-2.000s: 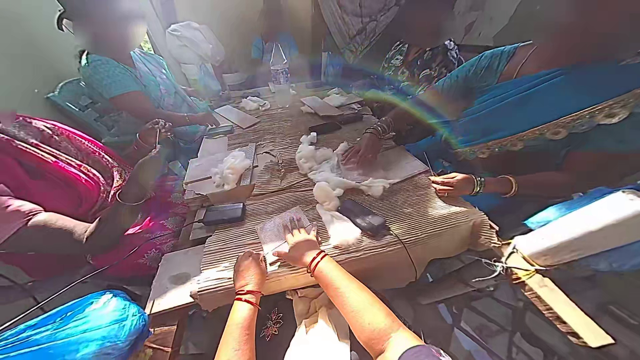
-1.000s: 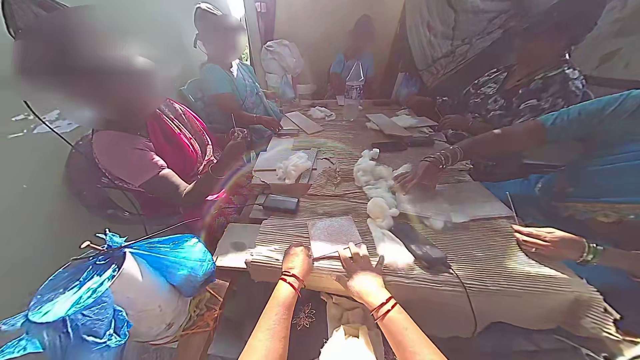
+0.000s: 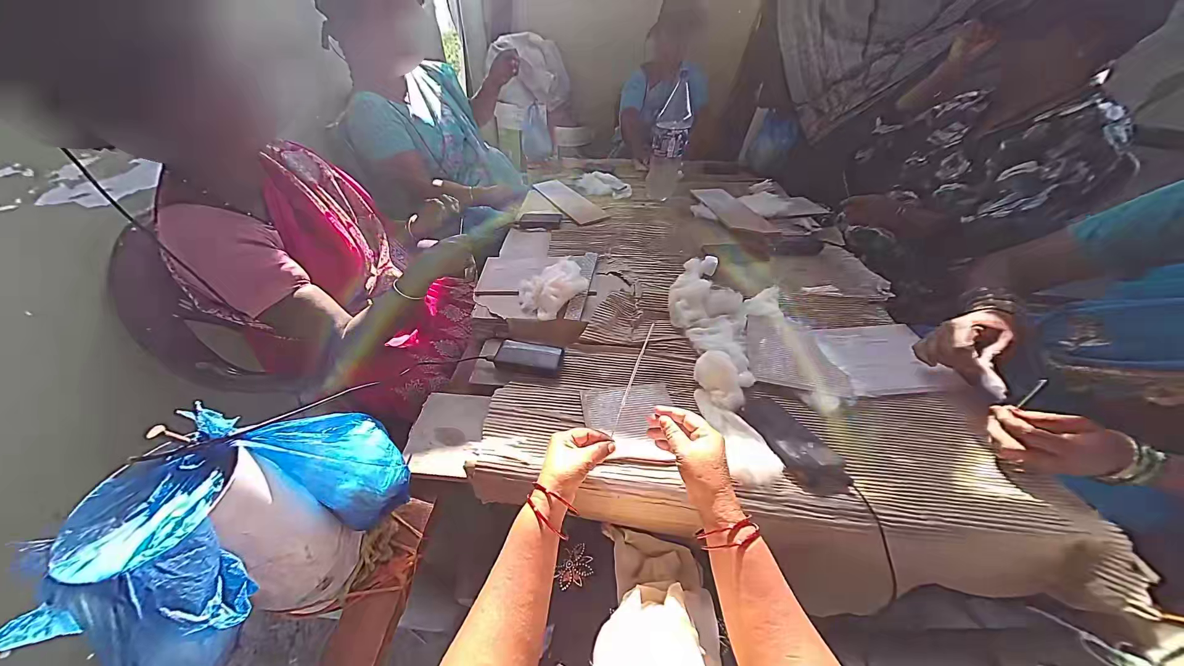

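My left hand (image 3: 575,455) pinches the lower end of a thin pale stick (image 3: 635,377) between thumb and fingers, and the stick points up and away over the table. Beside it, my right hand (image 3: 686,446) is raised with thumb and fingertips close together; whether something small is between them cannot be told. Just beyond both hands a pale textured square mat (image 3: 622,414) lies on the corrugated cardboard table cover (image 3: 555,407). White cotton wool (image 3: 710,319) runs in a long clump to the right of the mat, its near end close to my right hand.
A black box-like device (image 3: 795,444) with a cable is right of the cotton; another (image 3: 529,358) sits at the left. Co-workers sit on both sides and at the far end. One person's hands (image 3: 1054,439) work at the right. Blue plastic bags (image 3: 324,467) stand at lower left.
Both my hands were down at the mat and are now raised at its near side, with the thin stick in my left hand. The co-worker's hand at right has left the pale sheet.
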